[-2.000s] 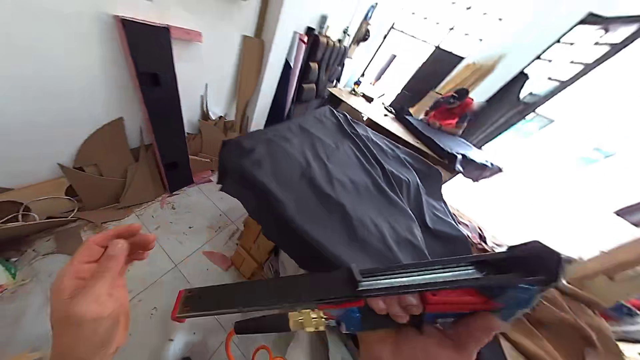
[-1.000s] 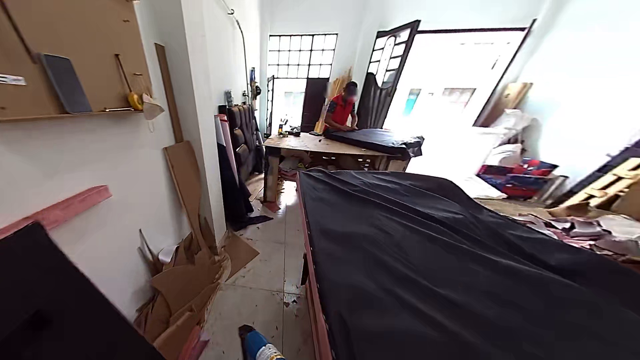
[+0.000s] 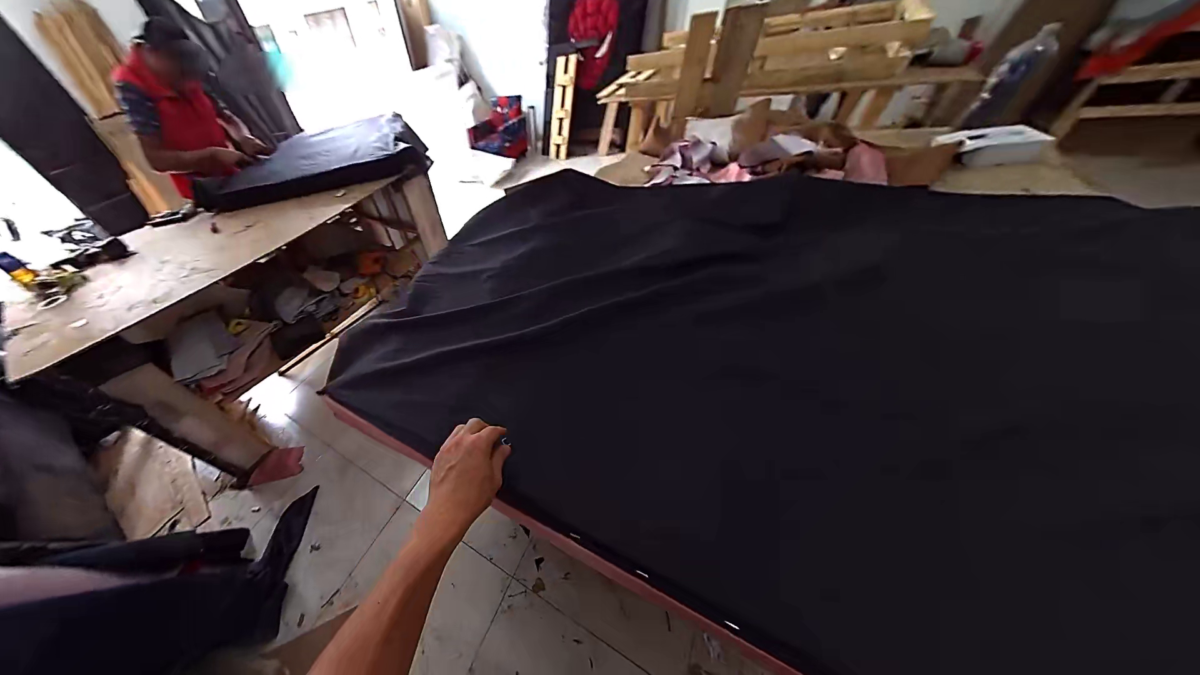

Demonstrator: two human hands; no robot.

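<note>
My left hand [image 3: 469, 461] is at the near left edge of a wide black fabric sheet [image 3: 797, 394], its fingers bent down onto the cloth. A small dark bit shows at the fingertips; whether the fingers pinch the fabric is not plain. The sheet lies over a large frame with a pink-covered edge [image 3: 600, 562]. Several staples [image 3: 642, 573] show as short light marks along that edge, nearer to me than the hand. Loose folds run across the fabric's far left part. My right hand is out of view.
At the upper left a person [image 3: 183, 122] in a red vest works over a black-covered panel [image 3: 319, 159] on a wooden workbench [image 3: 187, 253]. Fabric scraps [image 3: 712, 155] and a wooden frame [image 3: 797, 56] stand behind the sheet. Debris lies on the tiled floor [image 3: 469, 581].
The view has swung widely. My right hand and the staple gun it held two seconds ago are out of view. My left hand, raised and empty then, is now at the fabric's edge.
</note>
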